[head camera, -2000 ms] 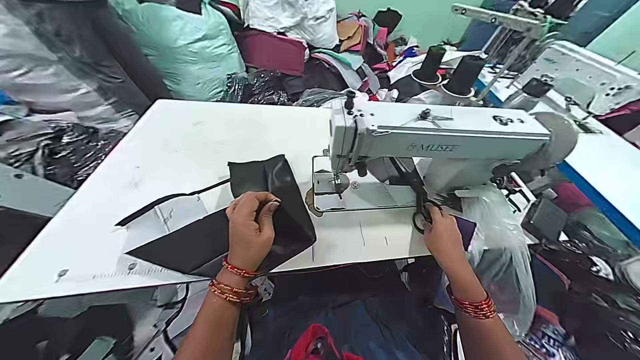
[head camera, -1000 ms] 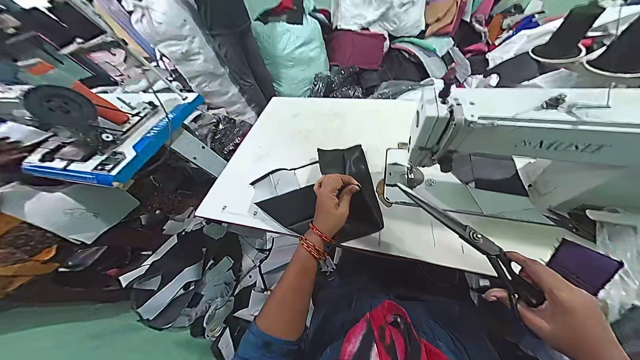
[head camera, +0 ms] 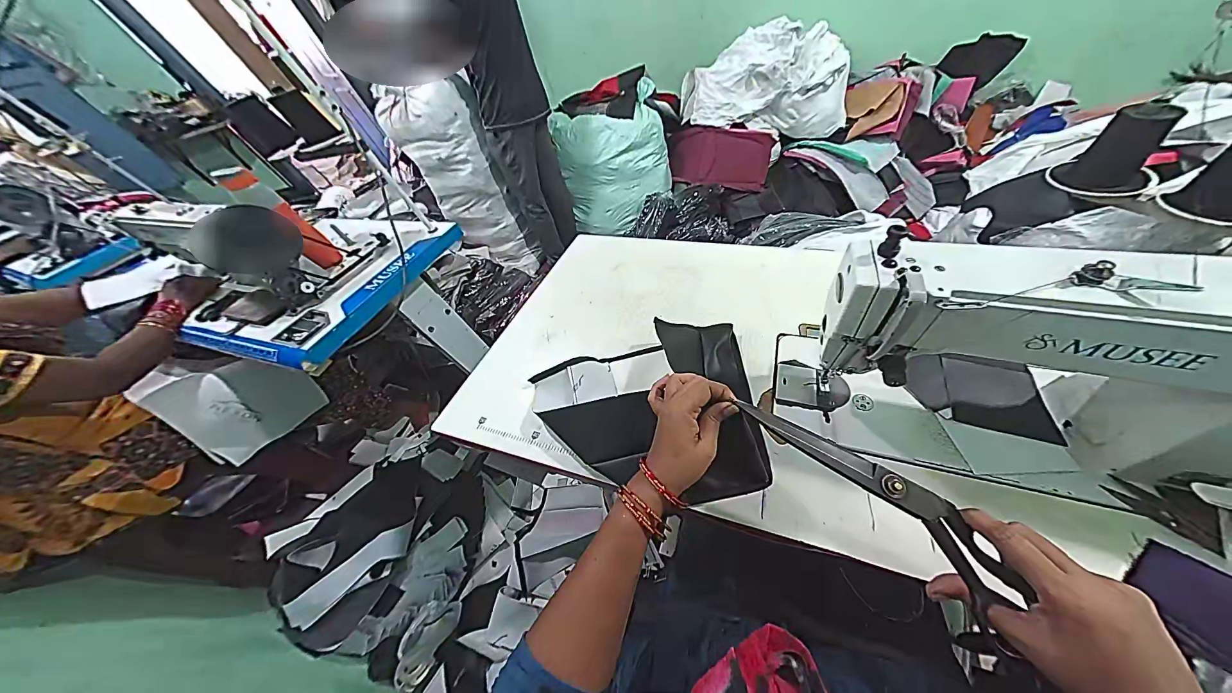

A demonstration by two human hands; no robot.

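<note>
My left hand [head camera: 688, 414] pinches the edge of a black leather-like piece [head camera: 597, 433] lying on the white sewing table [head camera: 616, 289]. Large metal scissors [head camera: 890, 481] are in my right hand [head camera: 1068, 587], fingers through the handles. Their blades look nearly closed, and the tips reach the fingertips of my left hand; whether they touch the material cannot be told. Just right of the black piece stands the needle area of a white Musee sewing machine [head camera: 1059, 318]. Dark and pale pieces [head camera: 991, 395] lie under its arm.
Purple fabric [head camera: 1184, 587] lies at the lower right. Black thread cones [head camera: 1126, 144] and heaped fabric [head camera: 722, 159] are behind. Offcuts [head camera: 385, 568] cover the floor at the left. A co-worker's hand [head camera: 188, 294] is at another machine; another person stands behind.
The scissors, low beside the machine two seconds ago, have moved left so that their tips are at my left hand. The left hand stays on the black piece. The view has swung left.
</note>
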